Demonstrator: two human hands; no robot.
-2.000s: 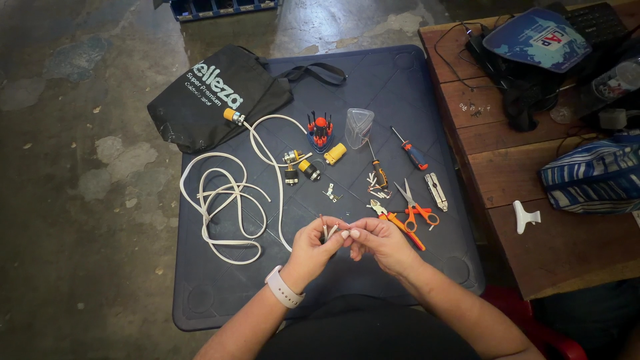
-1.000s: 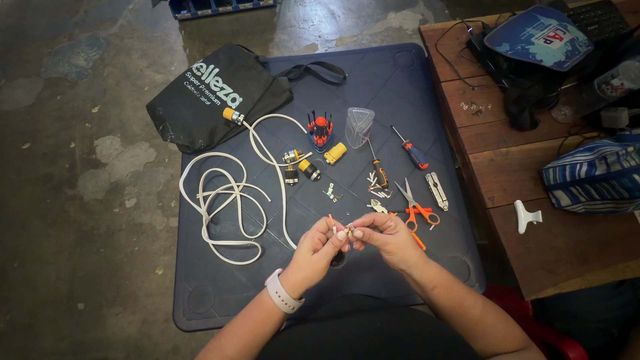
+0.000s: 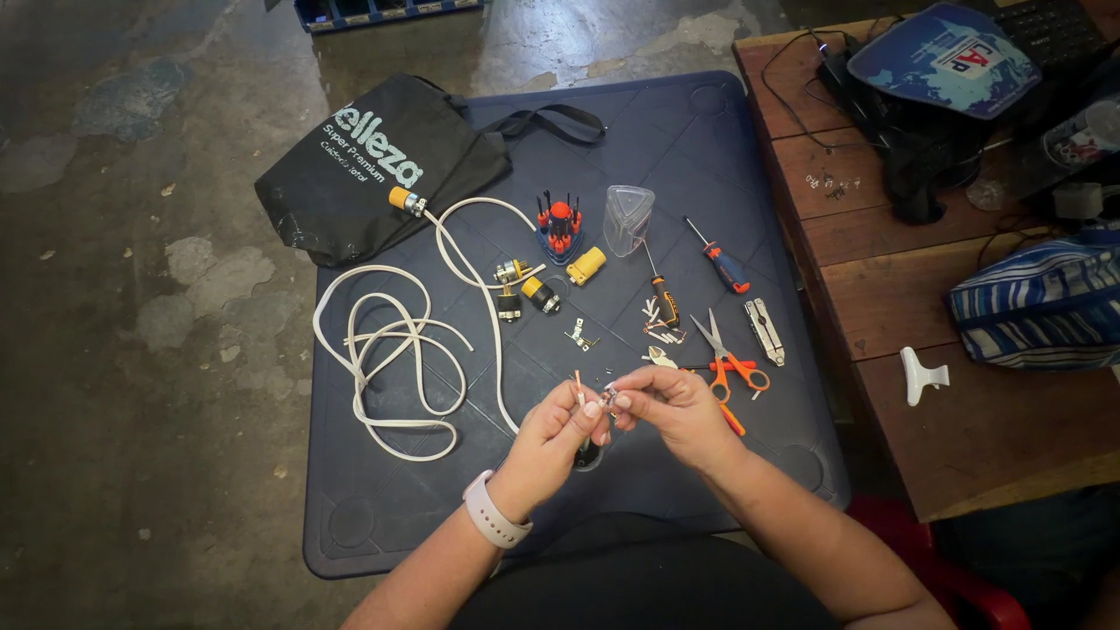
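Observation:
My left hand (image 3: 560, 426) pinches the end of a white electrical cord (image 3: 500, 350), where a bare copper strand (image 3: 578, 381) sticks up. Against it, my right hand (image 3: 669, 405) holds a small metal piece (image 3: 611, 398) between thumb and fingers; its exact kind is unclear. A dark round part shows under my left fingers. Beyond my hands lie small metal terminal parts (image 3: 580, 335), black-and-yellow electrical plugs (image 3: 541, 296) and a yellow plug housing (image 3: 586, 266). Near my right hand are orange-handled scissors (image 3: 728, 363) and cutting pliers (image 3: 662, 358), partly hidden.
On the dark plastic table (image 3: 367, 534) are a black bag (image 3: 376, 166), a precision screwdriver set (image 3: 558, 229), a clear plastic cover (image 3: 628, 220), a blue-red screwdriver (image 3: 724, 267), an orange-black screwdriver (image 3: 665, 302) and a multitool (image 3: 766, 332). A wooden table (image 3: 962, 446) adjoins at right.
My hands have stayed close together while the fingers shifted. A bare copper strand now shows above my left fingers, and the right fingers have turned around the small metal piece.

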